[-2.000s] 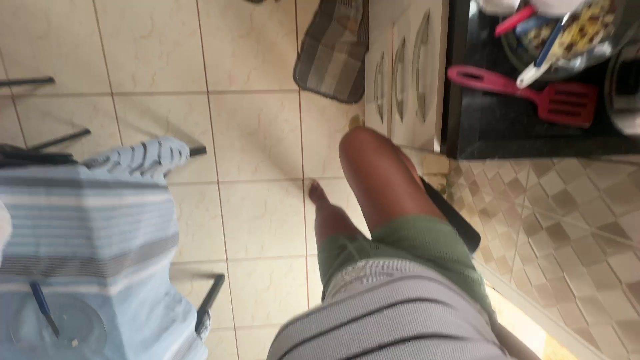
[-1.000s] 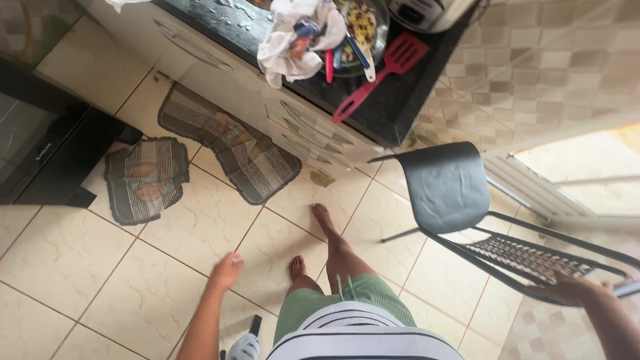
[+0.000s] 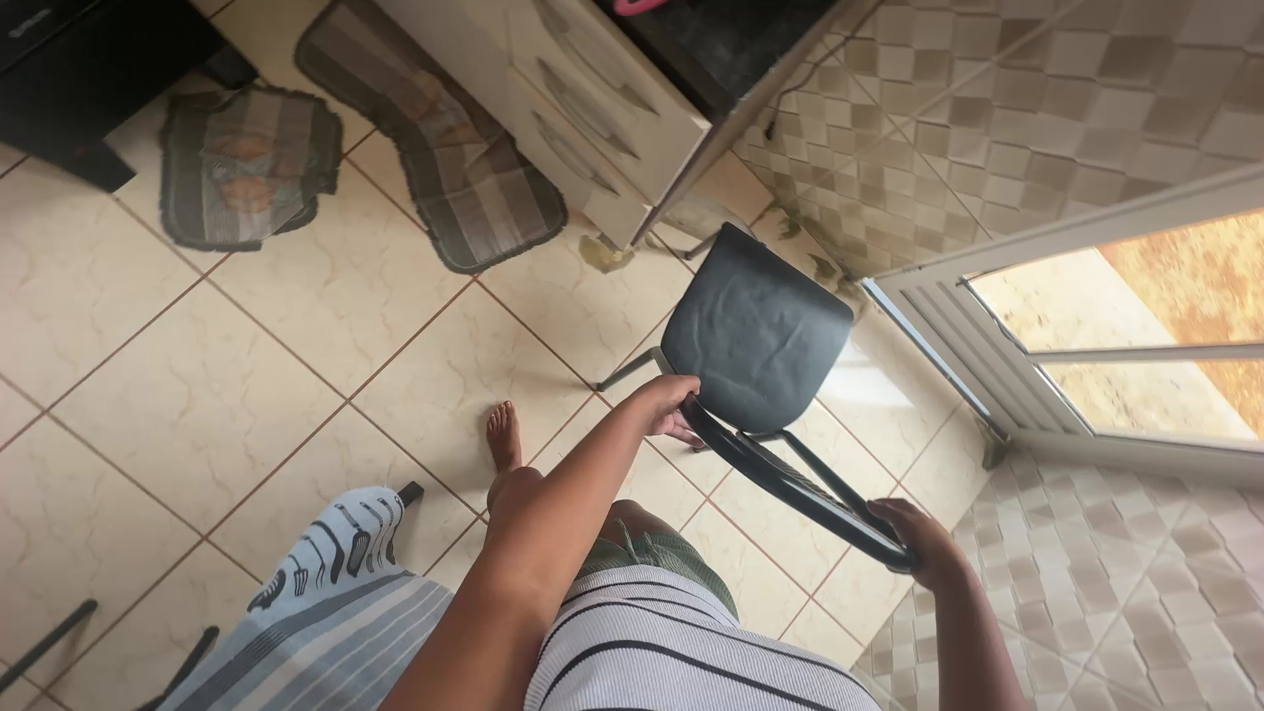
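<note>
A chair with a dark padded seat (image 3: 758,331) and a black metal backrest frame (image 3: 790,489) stands in front of me, to the right of my body. My left hand (image 3: 671,410) grips the left end of the backrest, close to the seat. At the other end of the same frame, my right hand (image 3: 913,541) is closed around the metal. Two of the chair's legs show beyond the seat's left side, on the floor tiles.
A drawer cabinet (image 3: 592,118) with a dark countertop (image 3: 731,44) is ahead. Two striped mats (image 3: 252,168) lie on the tiled floor. A cloth-covered table (image 3: 346,632) is at lower left, a black appliance (image 3: 89,69) at upper left, a glazed door (image 3: 1037,395) at right.
My left hand, free of the chair one second ago, now holds its backrest. My right hand remains on the backrest. The chair's seat has turned and the view has shifted.
</note>
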